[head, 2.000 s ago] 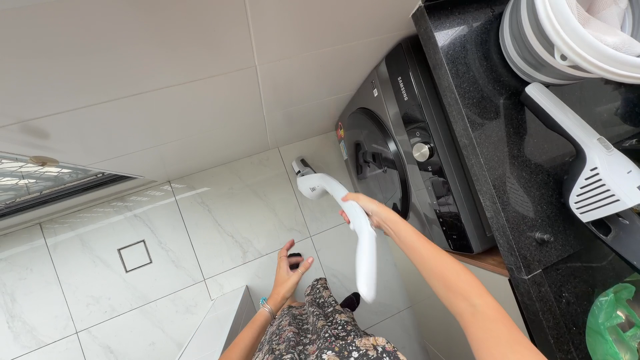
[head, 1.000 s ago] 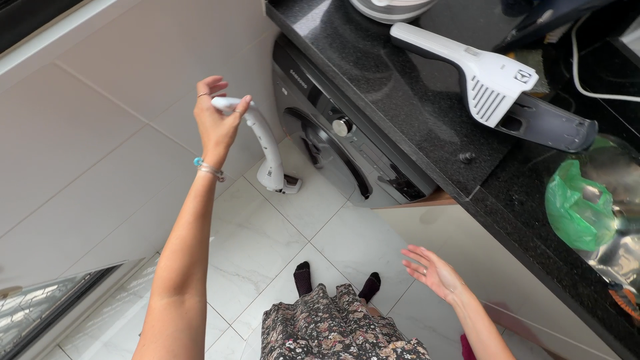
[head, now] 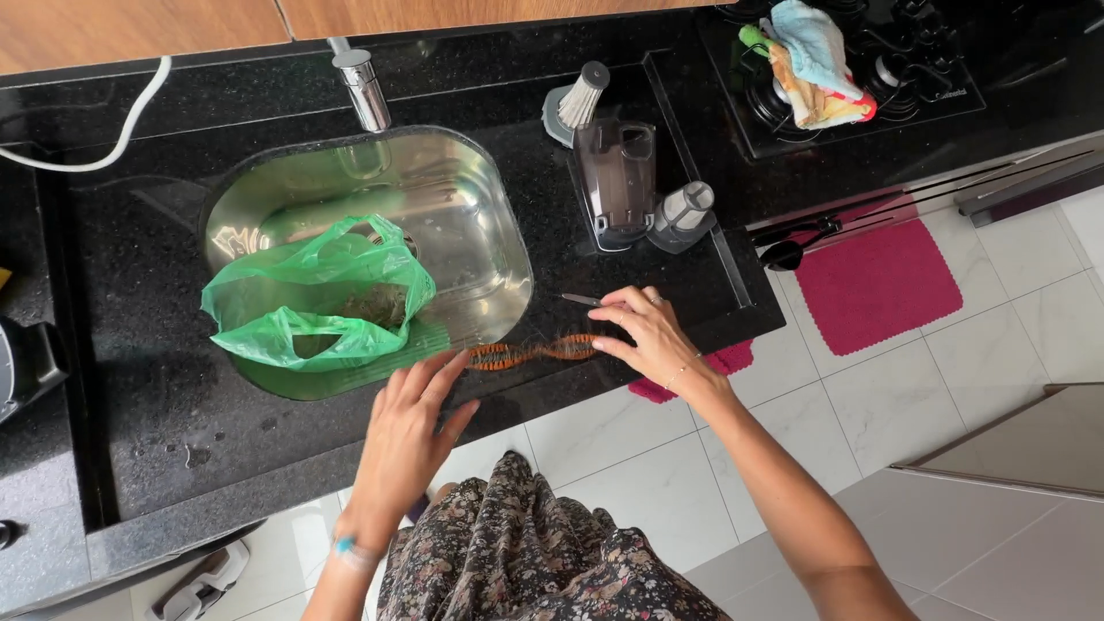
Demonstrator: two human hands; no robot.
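On the black granite counter, in front of the sink, lies a vacuum brush roll with orange bristles and dark hair or lint on it. The fingertips of my left hand are at its left end, with nothing seen gripped. My right hand is at the right end, and a small pointed metal tool sticks out from its fingers. A green plastic bag with grey dust inside sits in the steel sink. Beyond my right hand stand a clear vacuum dust container and filter parts.
A chrome faucet hangs over the sink. Another filter stands behind the dust container. Cloths lie on the gas cooktop. Pink mats are on the tiled floor below the counter's front edge.
The view has swung from the washing machine to the sink. The white vacuum piece that was in a hand earlier is no longer held; both hands are now at the brush roll.
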